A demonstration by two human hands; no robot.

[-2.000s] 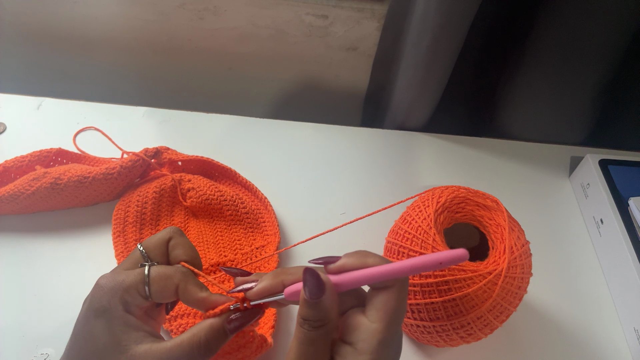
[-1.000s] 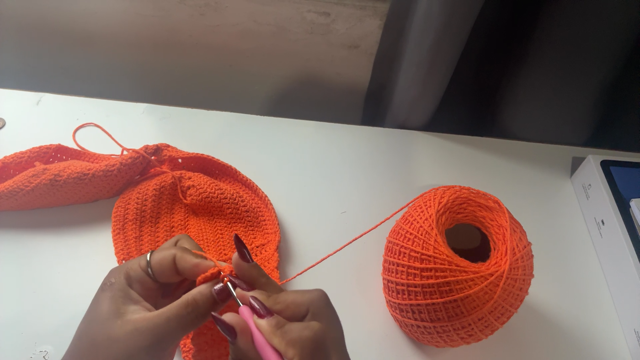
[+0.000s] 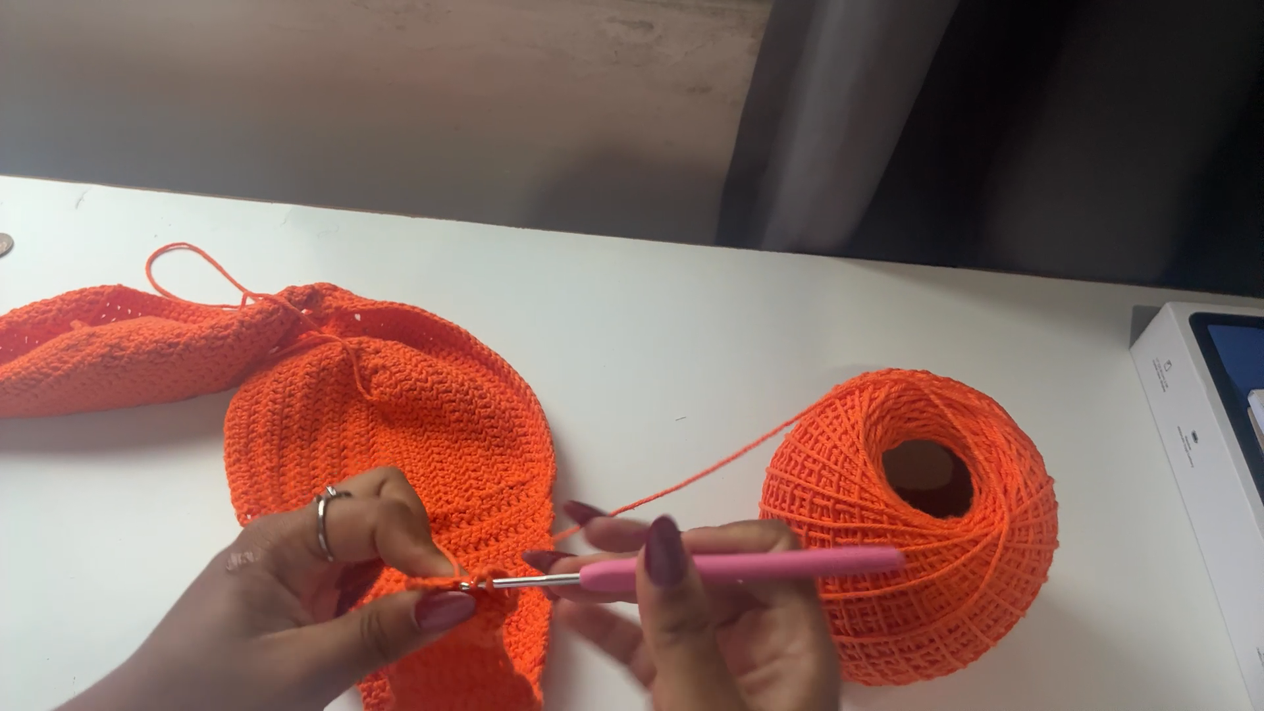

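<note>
My left hand [image 3: 326, 583], with a silver ring, pinches the edge of an orange crocheted piece [image 3: 444, 425] at the lower centre-left. In my right hand [image 3: 711, 622] is a crochet hook with a pink handle [image 3: 790, 565], held nearly level. Its metal tip sits in the stitches beside my left thumb. A strand of yarn [image 3: 701, 478] runs from the orange yarn ball [image 3: 918, 592], right of my right hand, down toward the fingers. Part of the crocheted piece is hidden behind my left hand.
More orange crocheted fabric [image 3: 128, 355] and a loose yarn loop lie at the left on the white table [image 3: 652, 326]. A white box [image 3: 1190, 425] stands at the right edge. A coin-like disc [image 3: 5, 243] is at the far left, and dark cloth hangs behind the table.
The hook, pointing steeply upward one second ago, now lies nearly level with its handle to the right. My right hand has moved right, away from my left fingers.
</note>
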